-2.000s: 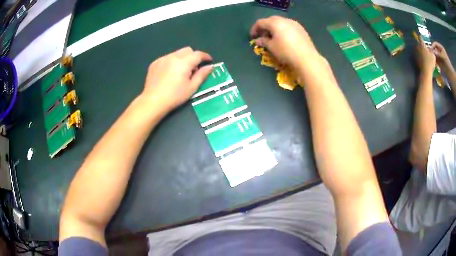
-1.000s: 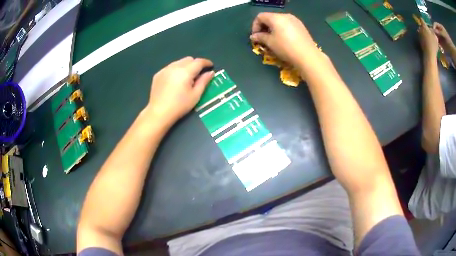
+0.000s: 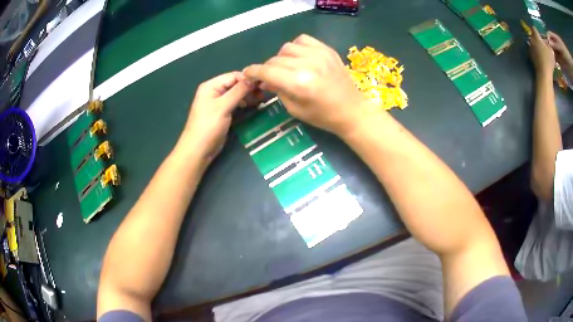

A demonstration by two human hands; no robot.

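A green board strip (image 3: 292, 157) lies flat on the mat in front of me, its near board bright with glare. My left hand (image 3: 217, 113) is at the strip's far end, thumb and fingertips together. My right hand (image 3: 301, 78) meets it there, its fingertips touching or nearly touching the left ones above the far board. Whatever lies between the fingertips is too small and hidden to tell. A pile of orange flex cables (image 3: 380, 77) lies beyond my right wrist.
Green panels with orange tabs (image 3: 91, 166) lie at the left beside a purple-rimmed fan (image 3: 16, 144). Bare panels (image 3: 457, 70) lie right of the pile, with tabbed panels (image 3: 484, 25) beyond. A dark phone-like rectangle (image 3: 337, 6) is at the far side. Another person's hands (image 3: 545, 53) work far right.
My right hand has moved left from the orange pile to my left fingertips at the strip's far end, uncovering the pile. My left hand has turned slightly inward.
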